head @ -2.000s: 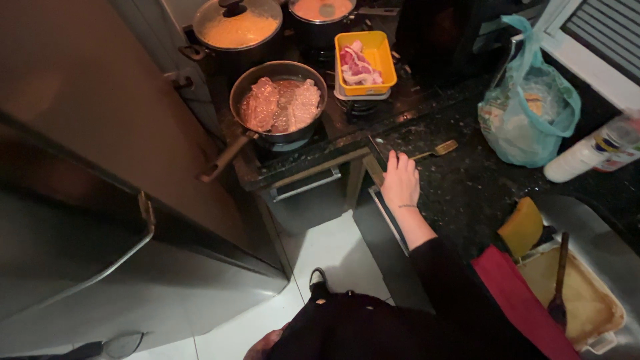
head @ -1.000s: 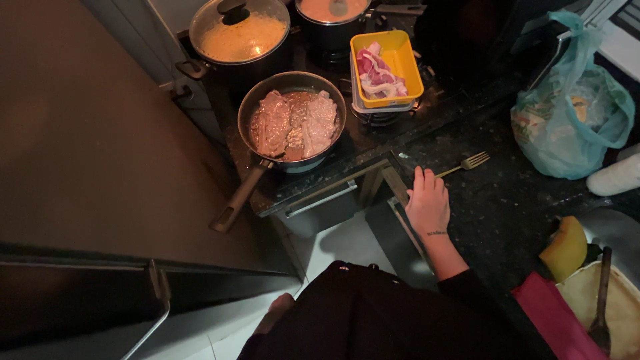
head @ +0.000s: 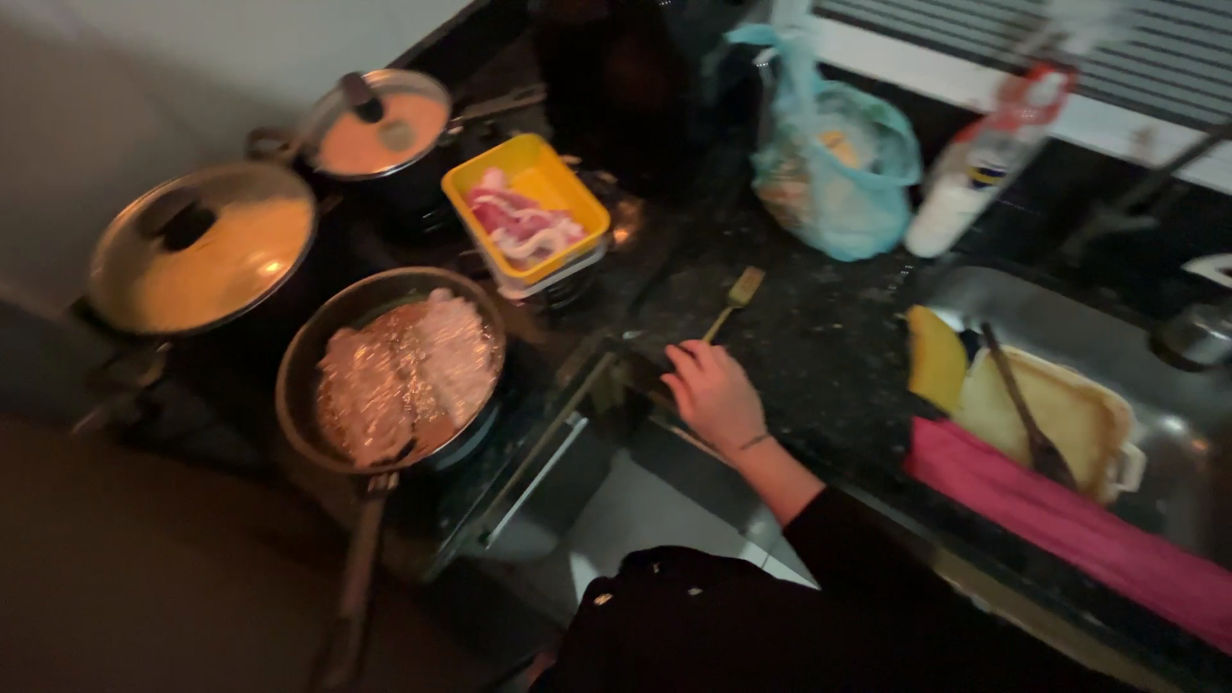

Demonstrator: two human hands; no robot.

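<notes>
My right hand rests at the front edge of the dark stone counter, fingers bent. The handle of a gold-coloured fork runs to its fingertips; whether they grip it is unclear. Only a blurred bit of skin, apparently my left hand, shows low at the bottom edge; its fingers are hidden. Left of my right hand, a frying pan on the stove holds flat pieces of meat in glistening fat. Behind it, a yellow tray with raw meat strips sits on another container.
Two lidded pots stand at the back left. A blue plastic bag and a white bottle are at the back right. The sink holds a dish with a wooden spoon; a pink cloth lies along its front.
The view has swung strongly, bringing in more of the sink. My right hand remains by the counter edge at the fork's handle. The pan and yellow tray keep their places on the stove.
</notes>
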